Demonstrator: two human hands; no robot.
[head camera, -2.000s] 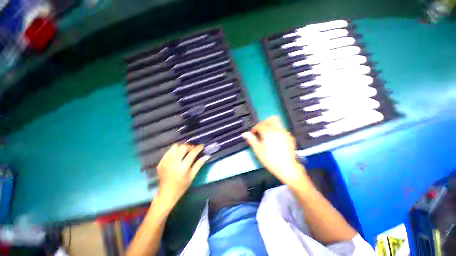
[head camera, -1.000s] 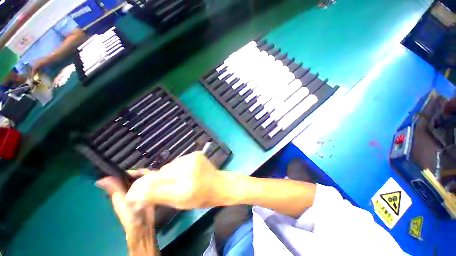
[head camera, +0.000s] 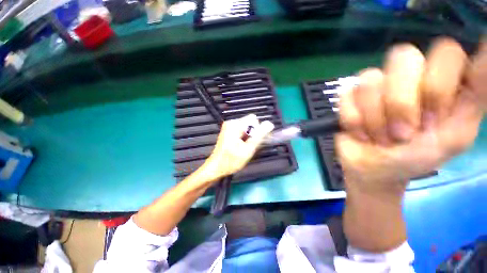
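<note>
My left hand (head camera: 237, 146) is closed around the middle of a black tripod-handle unit (head camera: 208, 101) over the left tray. One leg points up and left, another (head camera: 221, 196) down past the tray's front edge. My right hand (head camera: 406, 106), large and blurred close to the camera, grips a black end part or grip (head camera: 320, 126). A shiny silver tube (head camera: 283, 134) runs from it to my left hand. The left slotted foam tray (head camera: 240, 173) holds several black units; its lower slots show bare ribs. My right hand partly hides the right tray (head camera: 332, 173) with white units (head camera: 342, 82).
The trays lie on a green bench (head camera: 123, 154). Across a dark gap, another tray (head camera: 224, 21) with white units and a red box (head camera: 93, 31) stand at the back. A blue box (head camera: 13, 162) is at the far left. The blue table (head camera: 454, 218) is at the right.
The black unit has moved from the left to over the tray, with its legs spread. My right hand has moved far right and up, and the silver tube now shows between my hands.
</note>
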